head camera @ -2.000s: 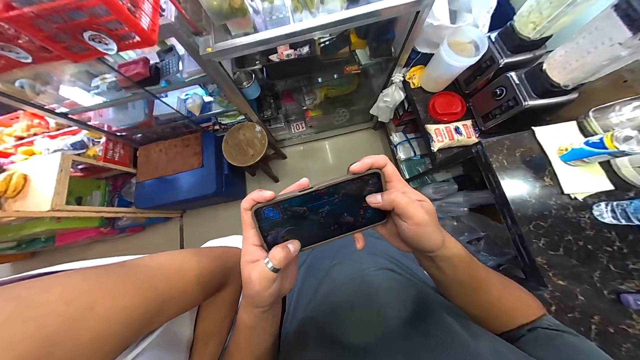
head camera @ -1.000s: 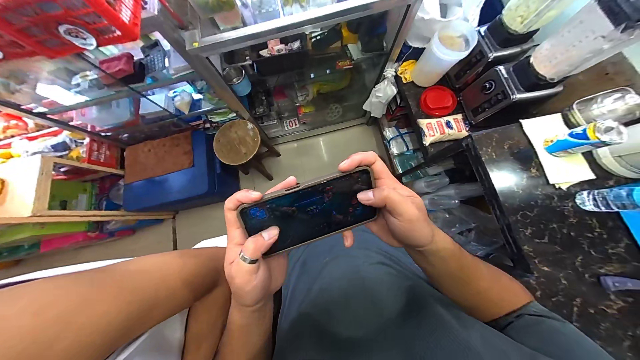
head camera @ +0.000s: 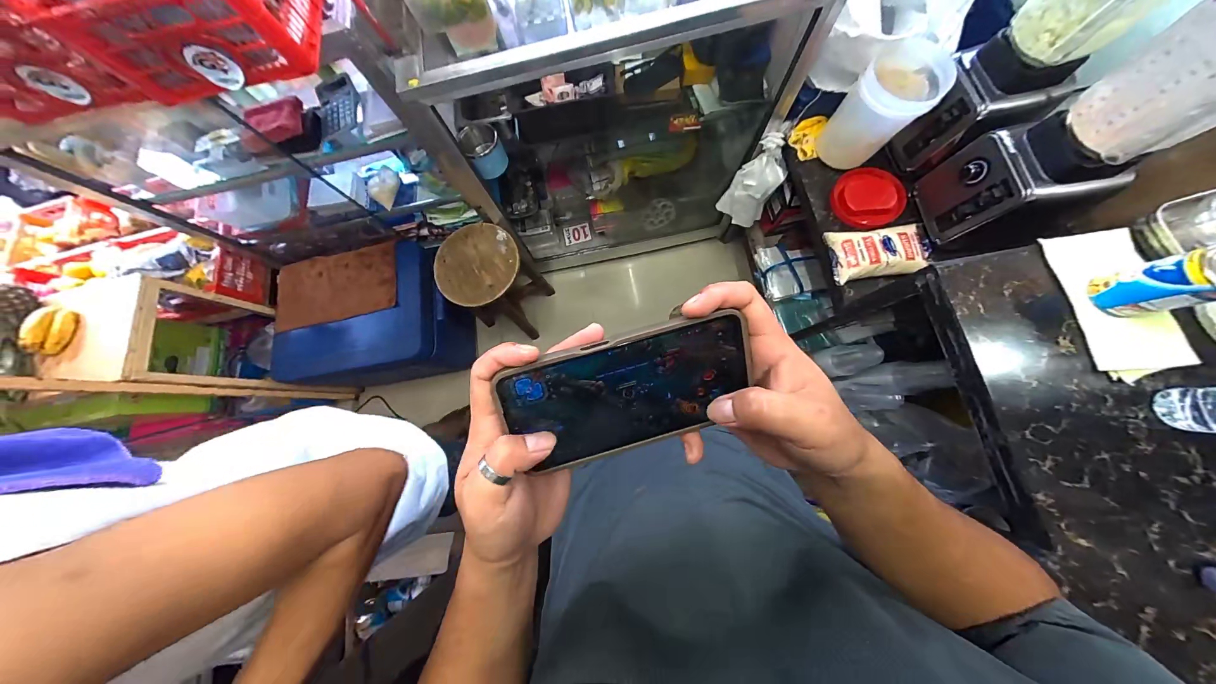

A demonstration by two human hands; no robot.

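Note:
A smartphone (head camera: 622, 389) in a case lies sideways between my hands, tilted a little, with a dark, colourful game picture lit on its screen. My left hand (head camera: 513, 456), with a metal ring on the thumb, grips the phone's left end; its thumb rests on the lower left of the screen. Around the right end is my right hand (head camera: 784, 389), its thumb over the lower right corner of the screen. One fingertip shows below the phone's lower edge. The remaining fingers behind the phone are mostly hidden.
Another person's bent arm (head camera: 218, 503) is close on the left. Beyond stand a wooden stool (head camera: 477, 265), a blue cooler box (head camera: 370, 323) and a glass display case (head camera: 617, 161). The dark stone counter (head camera: 1092, 456) at right bears a can; blenders (head camera: 1007, 180) stand behind.
My left thumb has shifted down toward the screen's lower edge, and my right thumb now lies lower on the screen. Both hands still hold the phone.

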